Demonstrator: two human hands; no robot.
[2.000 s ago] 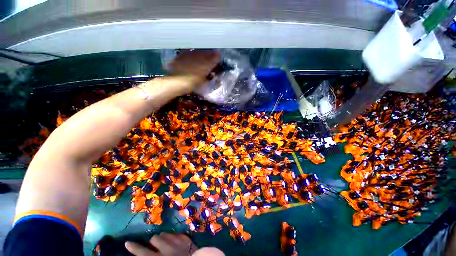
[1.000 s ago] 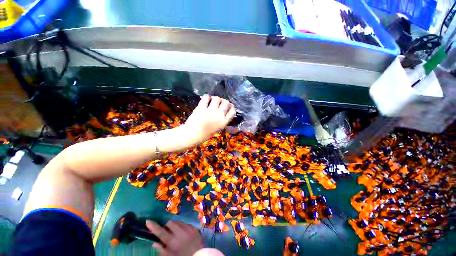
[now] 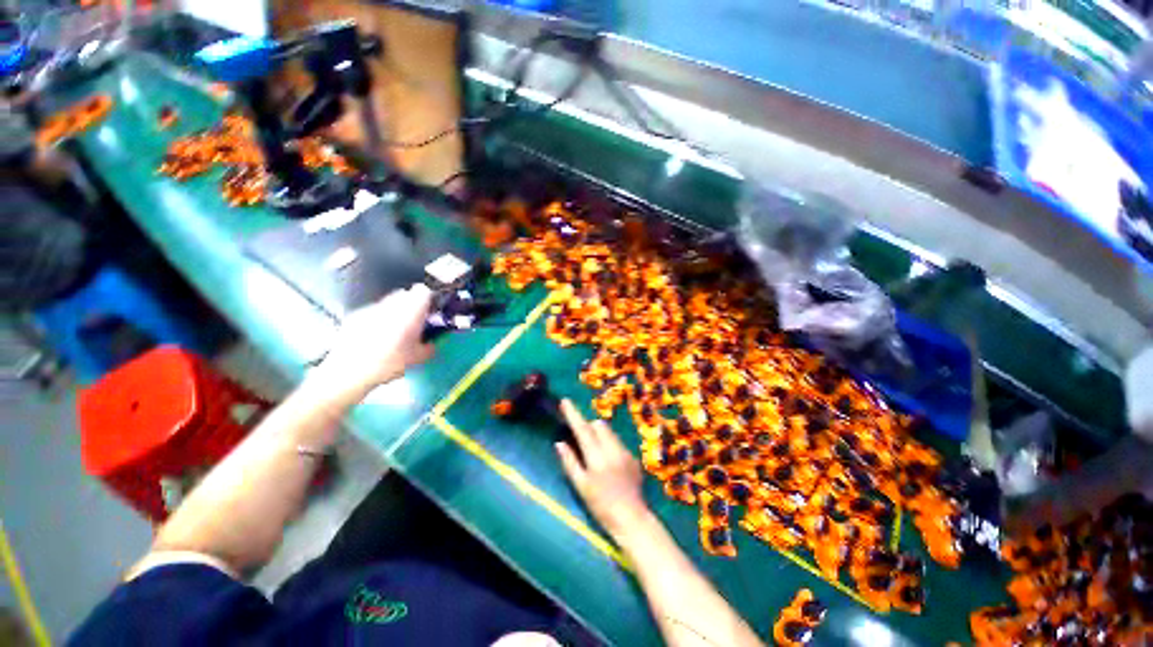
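Note:
My left hand (image 3: 398,331) reaches out to the left, at a small group of black parts with white labels (image 3: 458,310). Its fingertips are blurred, and I cannot tell whether they hold any part. My right hand (image 3: 604,470) is low over the bench, loosely around the handle of the black and orange barcode scanner (image 3: 521,397). The scanner head points left, and the palm hides part of the handle. A wide heap of orange-and-black parts (image 3: 746,392) lies right of both hands.
A grey flat panel with white stickers (image 3: 379,259) and a black stand (image 3: 297,177) are at the left. A crumpled clear bag (image 3: 816,272) and blue bin (image 3: 933,373) lie behind the heap. A red stool (image 3: 146,411) stands beside the green bench (image 3: 468,487). Yellow tape (image 3: 506,468) marks the bench.
The view has swung left. My left hand has left the clear bag and moved left to the black labelled parts. My right hand remains at the scanner, near the heap.

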